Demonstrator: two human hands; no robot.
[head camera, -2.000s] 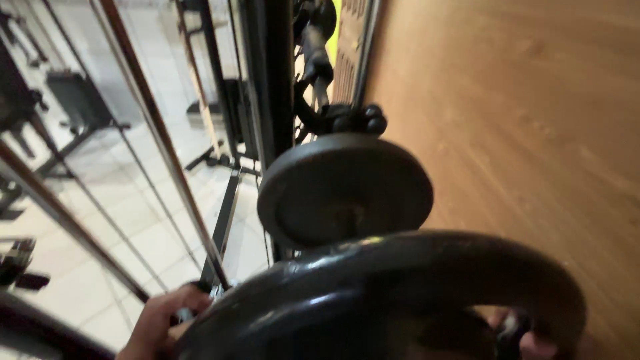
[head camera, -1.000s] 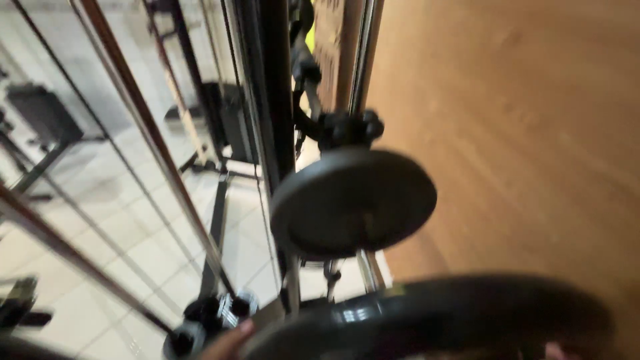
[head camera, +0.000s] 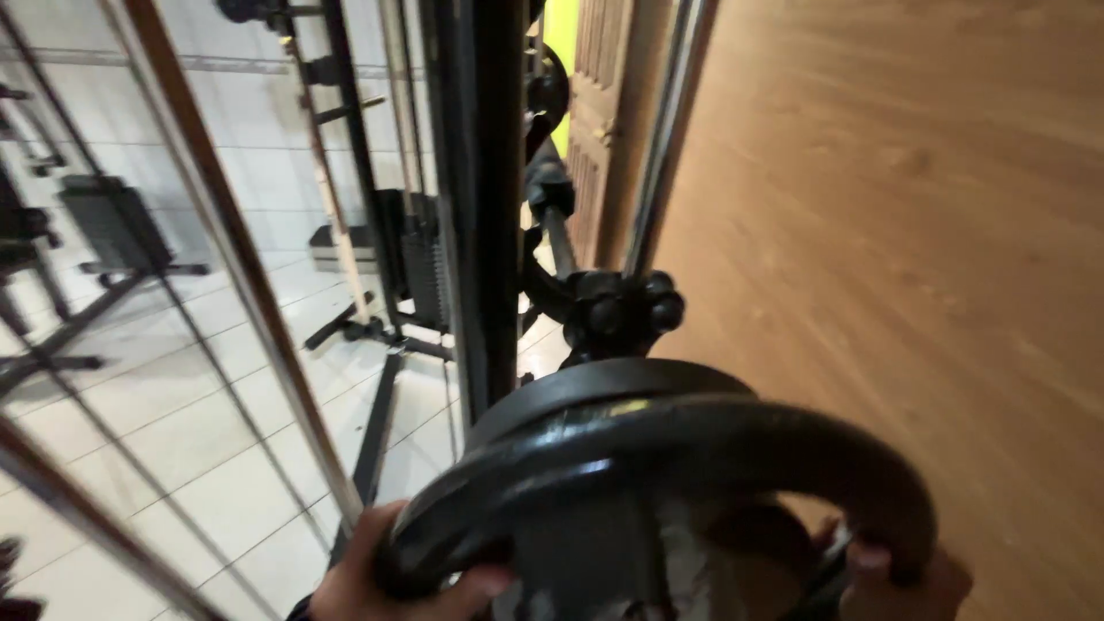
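Note:
A large black weight plate with grip openings (head camera: 604, 448) fills the lower middle of the head view. My left hand (head camera: 405, 569) grips its left rim, the thumb through an opening. On the right rim, my right hand (head camera: 901, 569) holds on with fingers at the other opening. Just behind lies a smaller black weight plate (head camera: 621, 376), mostly covered by the large one; whether they touch cannot be told. Beyond them a black carriage with rounded knobs (head camera: 617, 310) sits on a vertical steel guide rod (head camera: 668, 147), and a barbell (head camera: 559, 241) runs away from it.
A black upright post (head camera: 487, 198) stands left of the plates, with a slanting chrome rod (head camera: 233, 250) and thin cables further left. A wood-grain surface (head camera: 906, 259) takes up the right side. Gym machines with a weight stack (head camera: 423, 267) stand on white floor tiles (head camera: 285, 379). A wooden door (head camera: 595, 129) is behind.
The large plate was low in view one second ago, with a gap to the smaller plate. Now it stands higher and overlaps the smaller plate, with both hands clearly seen on its rim.

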